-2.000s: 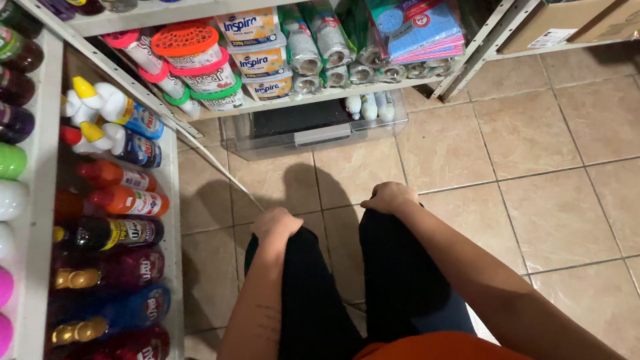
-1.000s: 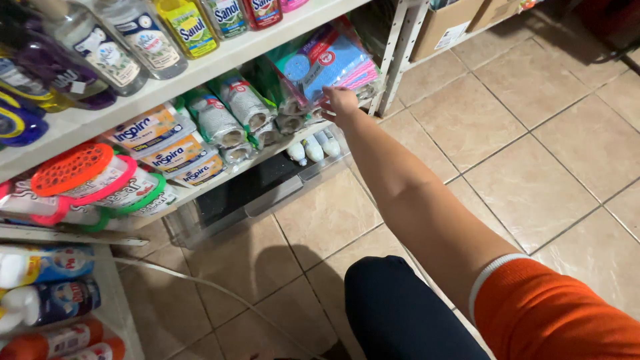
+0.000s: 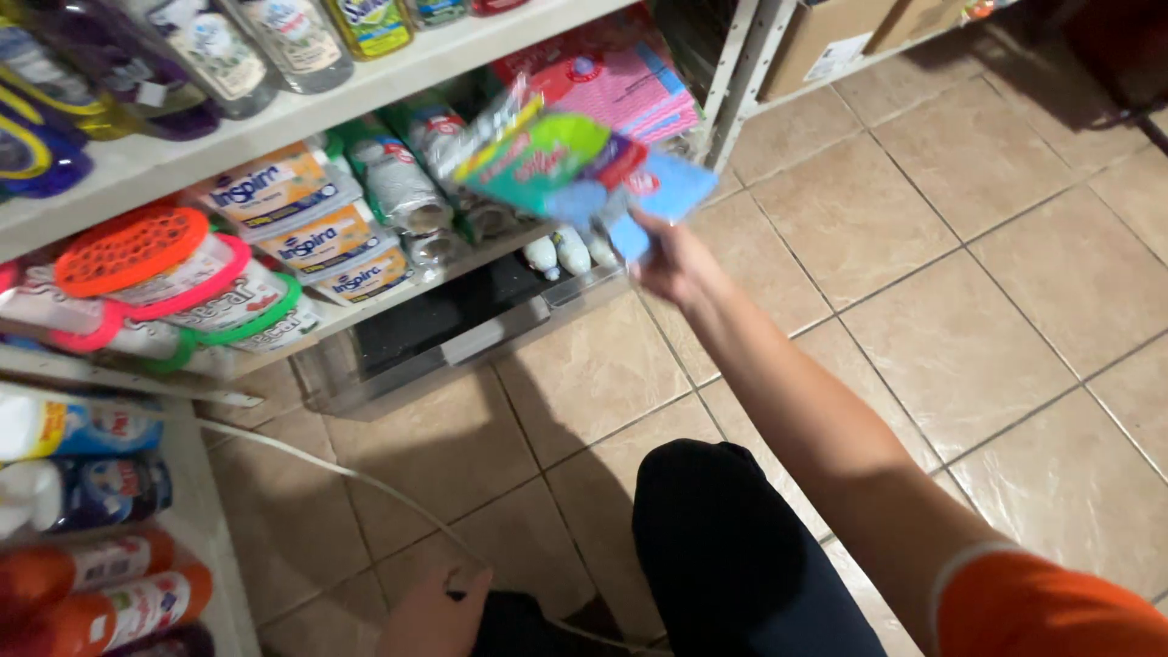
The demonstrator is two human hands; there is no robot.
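My right hand (image 3: 671, 260) grips several flat packets of cleaning cloths (image 3: 584, 173), blue and green, by their near edge, in front of the lower shelf. They are blurred. Behind them, pink packaged cloths (image 3: 630, 82) lie on the shelf. To their left are plastic-wrapped rolls (image 3: 401, 182) and a stack of Inspira tubs (image 3: 315, 233). My left hand (image 3: 438, 602) is low in the view, by my left knee; its fingers are partly cut off and blurred, and whether it holds anything cannot be told.
Bottles stand on the upper shelf (image 3: 301, 105). Round tubs with orange, pink and green lids (image 3: 137, 251) sit at left, above more bottles (image 3: 137, 602). A clear plastic drawer (image 3: 456, 347) lies under the shelf. A pale cable (image 3: 365, 479) crosses the tiled floor. Cardboard boxes (image 3: 821, 50) are upper right.
My right hand has gone from my knee to the packets on the shelf, and has now drawn the blue one and others out toward me. The pink cloths are more exposed. The view has turned.
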